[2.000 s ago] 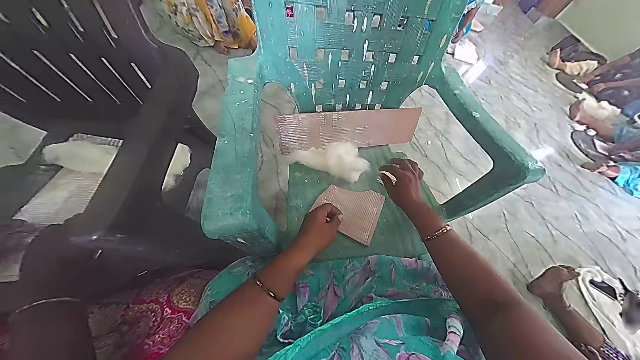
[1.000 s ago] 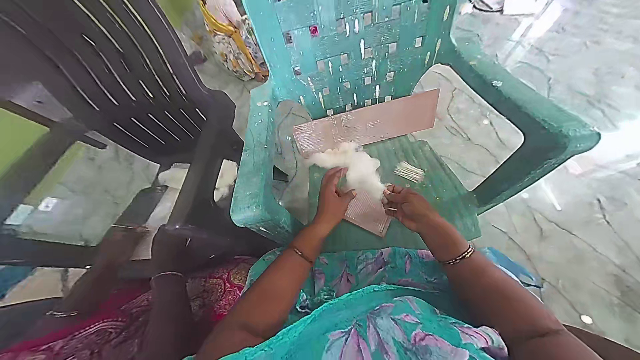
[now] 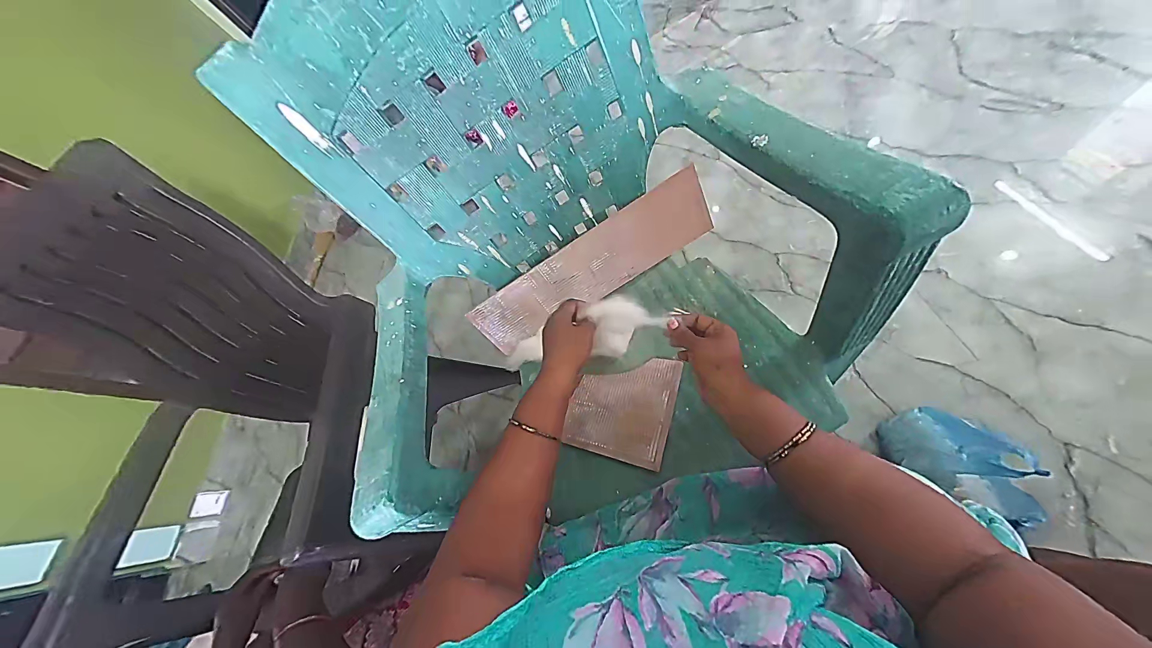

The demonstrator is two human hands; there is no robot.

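My left hand (image 3: 569,340) grips a tuft of white cotton fibre (image 3: 616,326) above the seat of a green plastic armchair. With thumb and fingertips my right hand (image 3: 706,346) pinches a thin strand drawn out from the tuft's right side. Below the hands, a square ribbed board (image 3: 625,414) lies flat on the seat. A longer pinkish-brown board (image 3: 621,238) lies slantwise against the chair's back, behind the cotton. Small white pieces show just behind my right fingertips, too unclear to name.
The green chair's right armrest (image 3: 837,171) rises beyond my right hand. A dark brown plastic chair (image 3: 180,279) stands close on the left, with another person's arm (image 3: 301,621) below it. A blue plastic bag (image 3: 958,450) lies on the marbled floor at right.
My hands and the cotton have risen off the square board, and a strand now stretches between them. Two seconds ago the cotton lay on the seat. The view has turned strongly.
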